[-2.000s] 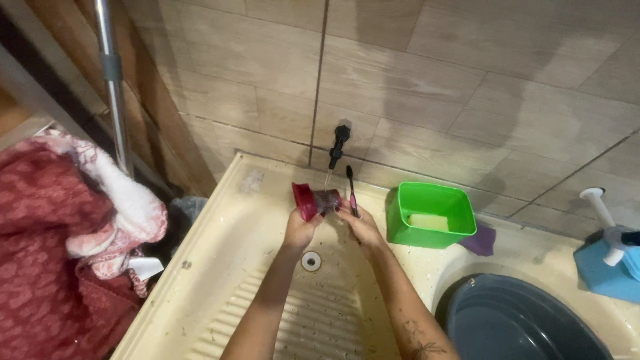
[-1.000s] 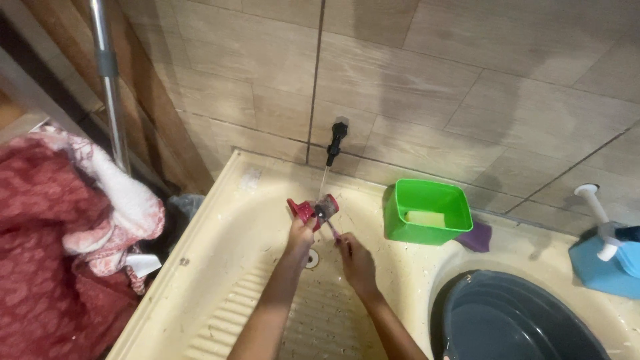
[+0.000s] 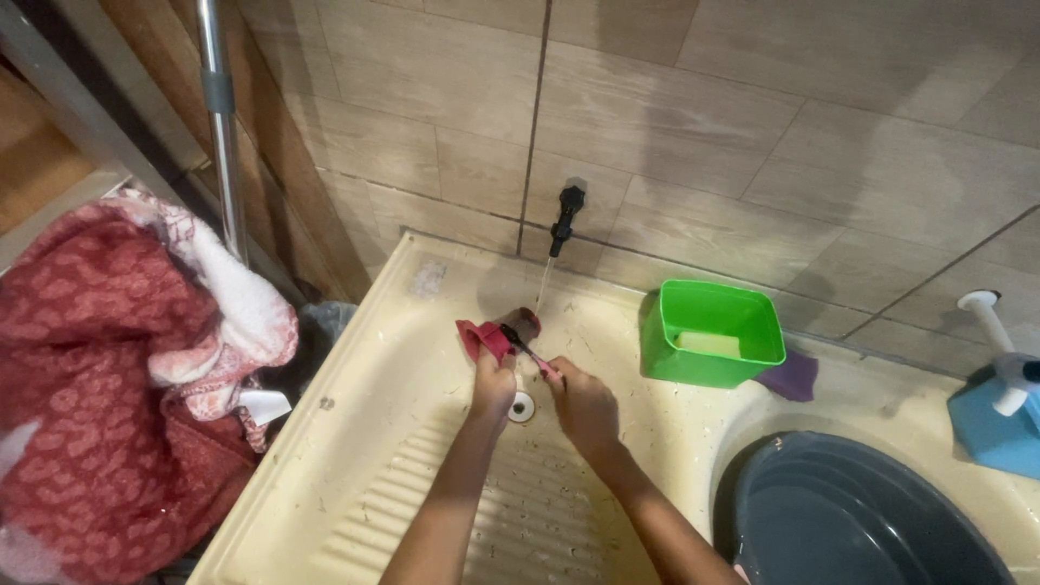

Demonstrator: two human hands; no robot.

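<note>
Near the drain of a cream laundry sink (image 3: 650,439), my left hand (image 3: 493,386) grips a red item (image 3: 486,337) with a dark, see-through end; its exact kind cannot be told. My right hand (image 3: 583,402) holds a toothbrush (image 3: 532,353) with a pink handle, its dark head against the red item. Above them a black faucet (image 3: 566,219) lets a thin stream of water fall at the item's dark end. Dark bits lie scattered over the ribbed part of the sink.
Right of my hands stands a green plastic container (image 3: 715,370) with a pale bar inside, beside a purple cloth or sponge (image 3: 792,375). A dark grey basin (image 3: 861,520) and a blue container (image 3: 999,422) are farther right. A red and white blanket (image 3: 106,366) and a metal pole (image 3: 219,122) are at left.
Two seconds ago the toothbrush stood upright beside the red item; now it is tilted with its head on it. My right hand has moved lower, below the item.
</note>
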